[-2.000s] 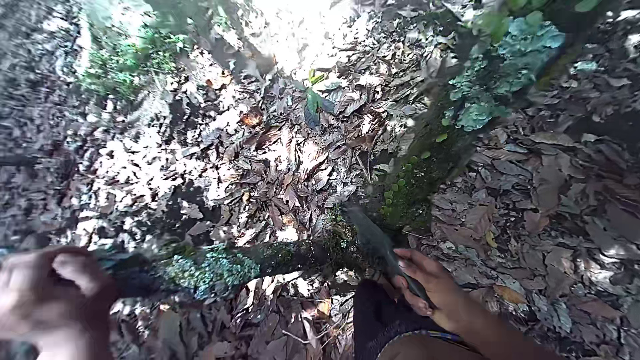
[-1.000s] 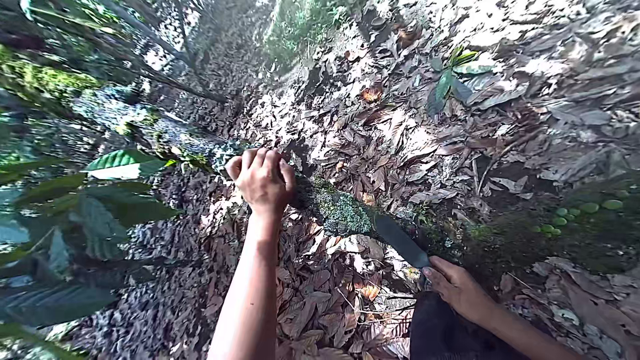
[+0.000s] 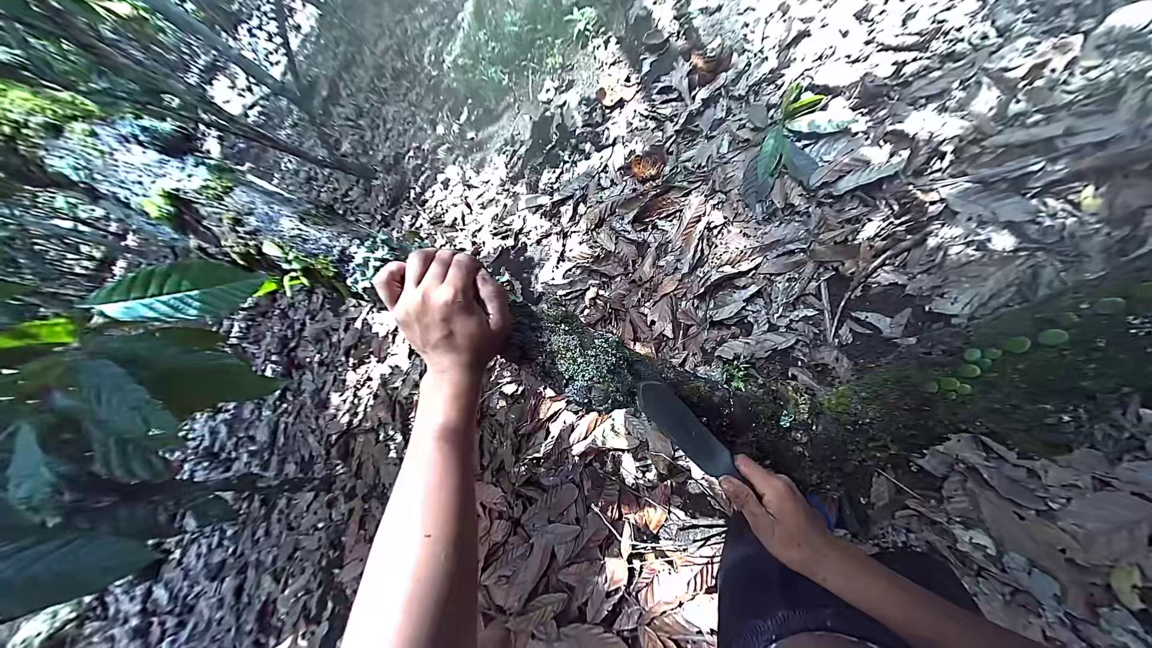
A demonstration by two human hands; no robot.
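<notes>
A mossy, lichen-covered branch (image 3: 589, 360) runs across the view from the upper left to a thicker mossy trunk (image 3: 1035, 369) at the right. My left hand (image 3: 445, 310) grips this branch left of centre, its fingers curled over the top. In my right hand (image 3: 778, 513), lower right of centre, is the handle of a machete (image 3: 682, 427) with a dark, broad blade. The blade points up and left, its tip at the near side of the branch, right of my left hand. Whether the tip touches the bark cannot be told.
Large green leaves (image 3: 180, 290) hang at the left, below the lichen-covered upper part of the branch. Dry brown leaf litter (image 3: 558, 504) covers the ground. A small green seedling (image 3: 783, 148) stands beyond the branch. My dark-clothed leg (image 3: 774, 585) is at the bottom, near the machete.
Two seconds ago my left hand was blurred at the left edge; since one second ago it has stayed on the branch. The machete remains in my right hand. The view has swung left.
</notes>
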